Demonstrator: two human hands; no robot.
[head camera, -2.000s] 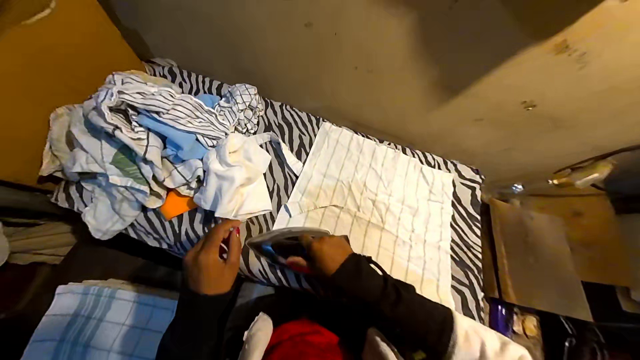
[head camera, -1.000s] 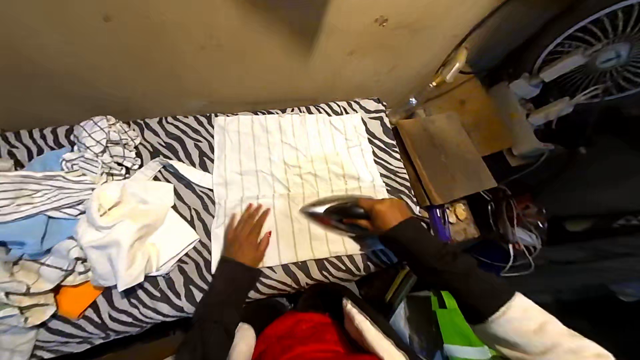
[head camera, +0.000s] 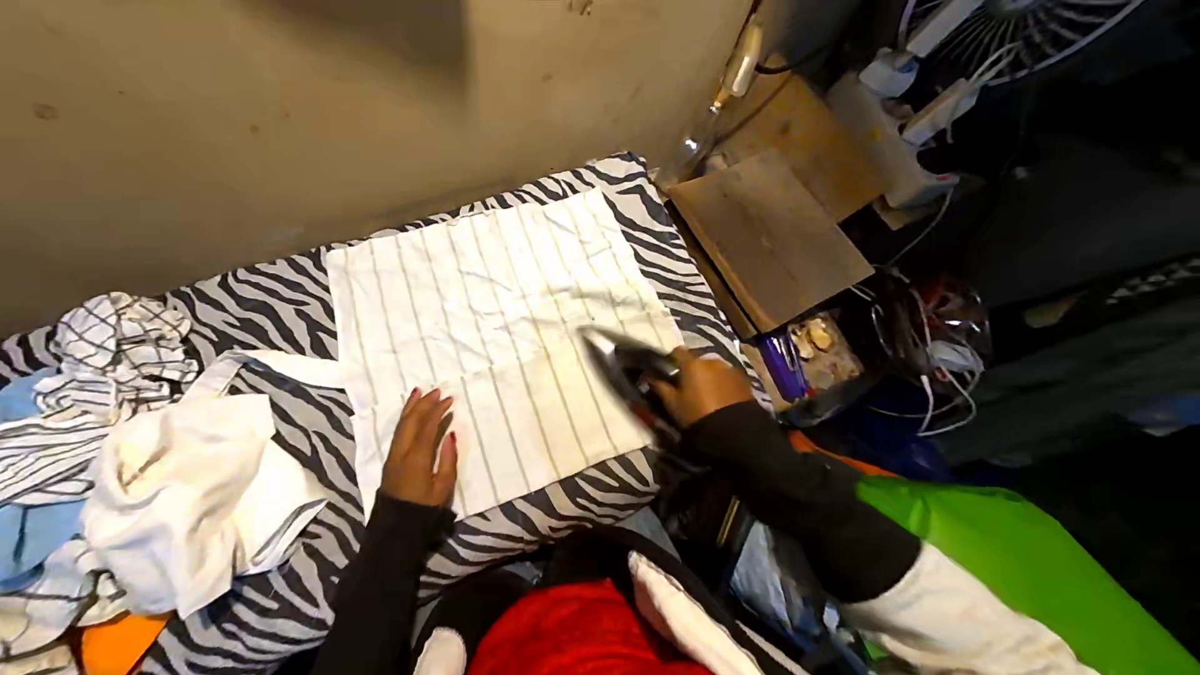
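A white cloth with thin stripes (head camera: 506, 347) lies spread on a zebra-print cover (head camera: 272, 309), with some creases in its upper half. My right hand (head camera: 708, 384) grips the handle of a clothes iron (head camera: 623, 375), whose tip points up and left over the cloth's right part. The iron is blurred, and its contact with the cloth cannot be told. My left hand (head camera: 422, 450) rests palm down on the cloth's lower left part, fingers slightly apart, holding nothing. A white strap (head camera: 291, 367) runs from the cloth's left edge toward a crumpled white garment (head camera: 178, 487).
Rumpled checked cloth (head camera: 117, 347), blue cloth (head camera: 37, 539) and orange cloth (head camera: 122, 642) are heaped at left. A wall (head camera: 234, 131) borders the far side. At right are a wooden board (head camera: 773, 239), cables (head camera: 937, 394), a fan (head camera: 1022, 28) and a green bag or cloth (head camera: 1031, 562).
The view has swung right since the first frame. My left hand has come onto the striped cloth, and the iron has moved from the cloth's left side to its right part.
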